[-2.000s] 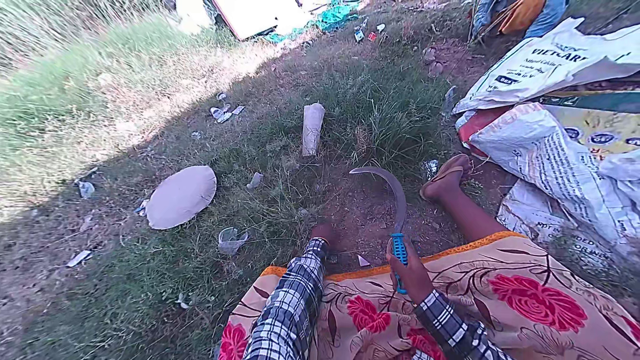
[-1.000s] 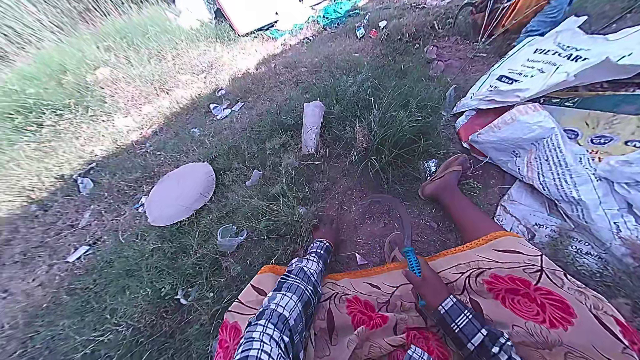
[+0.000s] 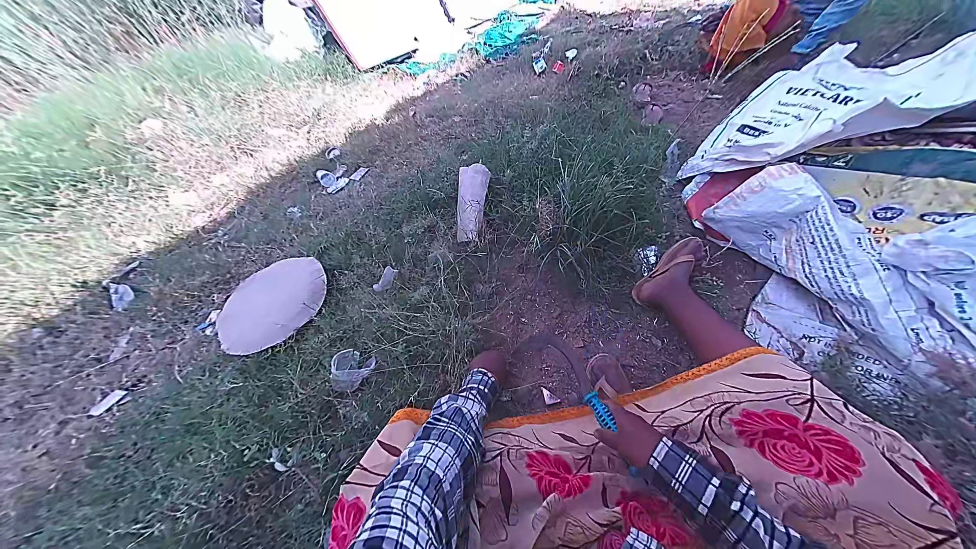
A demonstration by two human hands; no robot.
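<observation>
My right hand (image 3: pixel 629 436) is closed around the blue handle of a sickle (image 3: pixel 601 412). The sickle's curved dark blade reaches forward and left over bare soil, its tip near my left hand (image 3: pixel 490 366). That left hand is low at the edge of the grass (image 3: pixel 450 320), and its fingers are too dark and small to tell whether they hold anything. Floral cloth with an orange border (image 3: pixel 564 457) covers my lap. A sandalled foot (image 3: pixel 671 274) stands out to the right, and part of another sandal (image 3: pixel 608 374) shows beside the blade.
A round flat pale piece (image 3: pixel 272 305) lies on the grass at left, and a pale upright stump-like piece (image 3: pixel 473 202) is ahead. A clear plastic cup (image 3: pixel 351 370) lies nearer. Printed sacks (image 3: pixel 808 229) are piled at right. Part of another person (image 3: pixel 743 34) shows at the top right.
The sickle was raised with its blade up and forward; it has come down and back toward my left hand. My right hand has moved slightly back and right with it.
</observation>
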